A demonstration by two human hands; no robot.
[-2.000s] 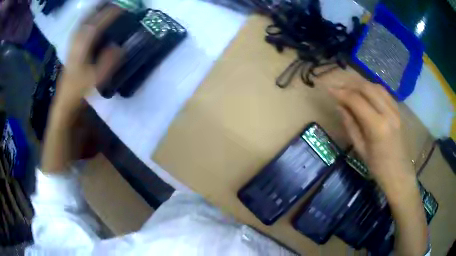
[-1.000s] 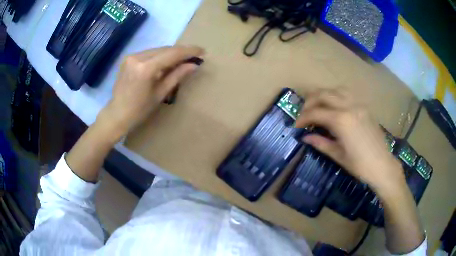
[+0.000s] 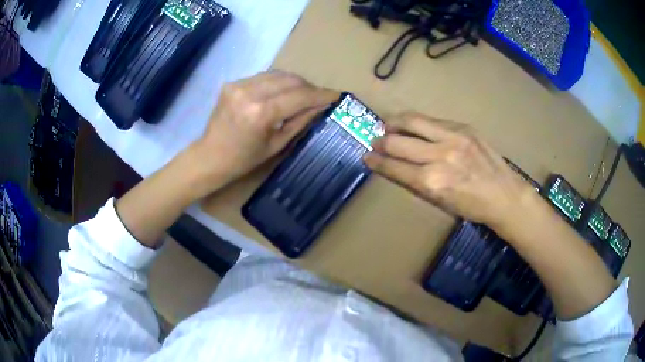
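Note:
A black ribbed power bank case (image 3: pixel 308 184) lies tilted on the cardboard work mat, with a green circuit board (image 3: pixel 356 121) across its upper end. My left hand (image 3: pixel 265 120) is at the case's upper left edge, fingertips by the board's corner; whether it holds a small part there is hidden. My right hand (image 3: pixel 442 159) has its thumb and fingers on the board's right end and the case's edge. Both hands grip the case between them.
More cases with boards (image 3: pixel 467 261) overlap at the right, partly under my right forearm. Other cases (image 3: pixel 159 63) lie on the white top at upper left. Black lanyards or cables (image 3: pixel 424 25) and a blue screw tray (image 3: pixel 544 35) are at the top. A black cord runs at the right.
The nearest case has moved left, away from the row. My left hand has come right to its edge; the small black thing seen at its fingers is no longer visible. My right hand now grips the case.

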